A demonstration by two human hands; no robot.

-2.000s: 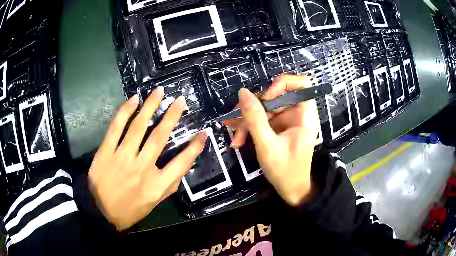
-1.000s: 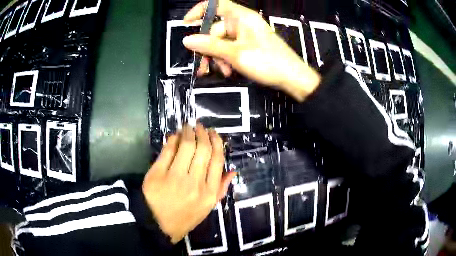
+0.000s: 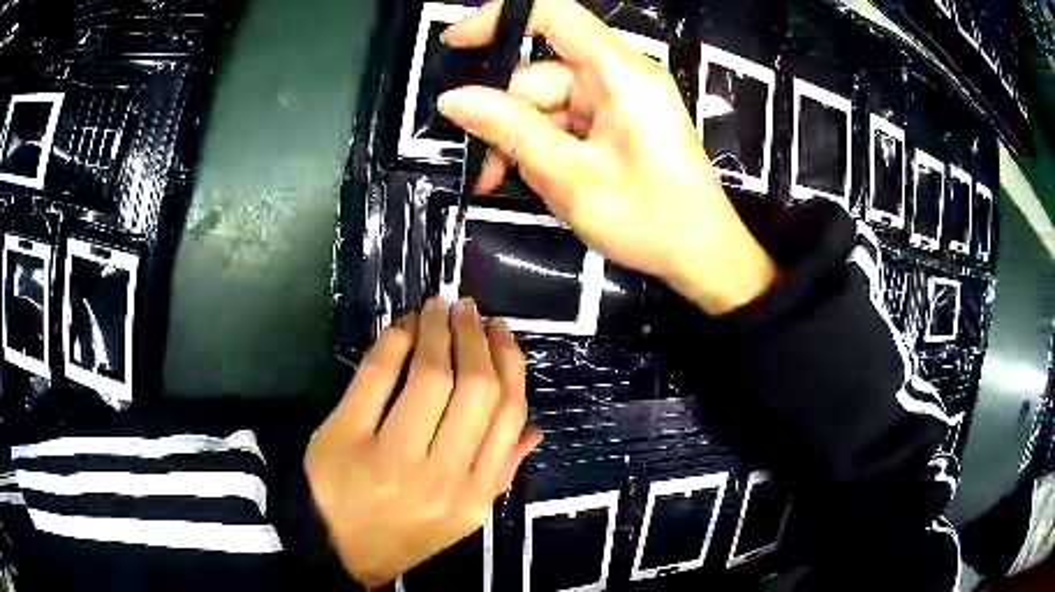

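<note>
A black panel with a white border (image 3: 526, 274) lies sideways in the middle row of the glossy black tray (image 3: 648, 387). My right hand (image 3: 602, 150) holds black tweezers (image 3: 495, 87) from above, their thin tip pointing down at the panel's left white border. My left hand (image 3: 428, 434) is below, its fingertips on the panel's lower left corner by the border. Whether a small piece lies between the left fingertips or at the tweezer tip cannot be told. My right hand partly covers a panel in the upper row.
Upright panels stand in rows above (image 3: 736, 116) and below (image 3: 570, 544). Another black tray with panels (image 3: 100, 318) lies at the left. A dark green bench strip (image 3: 260, 208) runs between the trays. A pale bench edge shows at the far right.
Since two seconds ago both hands have moved from the lower row to the sideways panel. Over the last second the hands have stayed at its left border while the view shifted slightly.
</note>
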